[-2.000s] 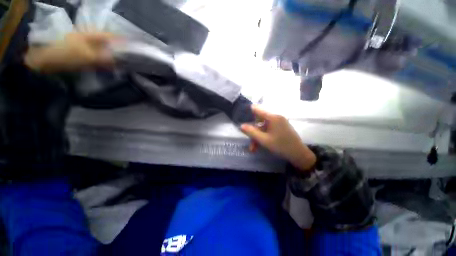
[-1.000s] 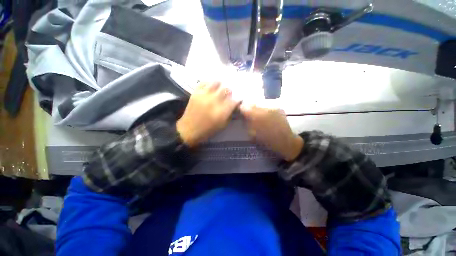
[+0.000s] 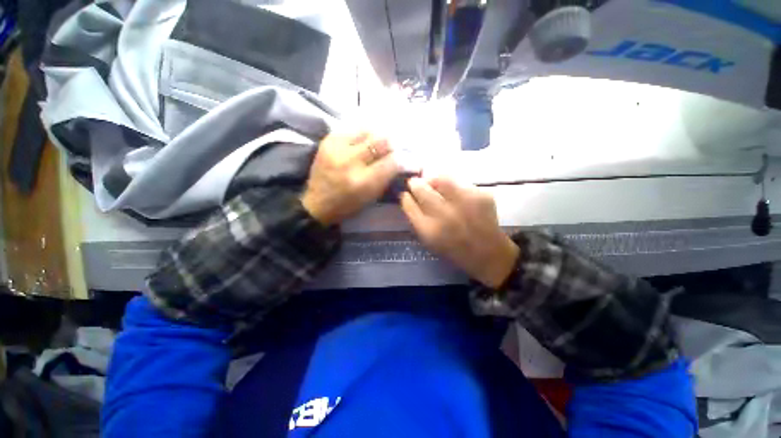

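Observation:
A grey two-tone garment point(image 3: 197, 154) lies in a loose heap left of the needle, with a dark grey panel point(image 3: 257, 43) on top and a stitched pale placket beside it. My left hand point(image 3: 349, 175) presses on the garment's end just in front of the presser foot. My right hand point(image 3: 454, 218) pinches a small dark garment edge point(image 3: 399, 185) between thumb and fingers, close beside my left fingertips. The needle area point(image 3: 420, 94) is washed out by the lamp, so whether the cloth lies under the foot cannot be told.
The white sewing machine head point(image 3: 651, 51) with "JACK" lettering stands above and right of my hands. A grey ruler strip point(image 3: 617, 244) runs along the table's near edge. A wooden board point(image 3: 26, 248) is at left. Grey pieces point(image 3: 728, 359) lie below the table at right.
My left hand has come from the far left to the garment end near the needle, beside my right hand. The garment heap has shifted and spread. Since one second ago the hands have barely moved.

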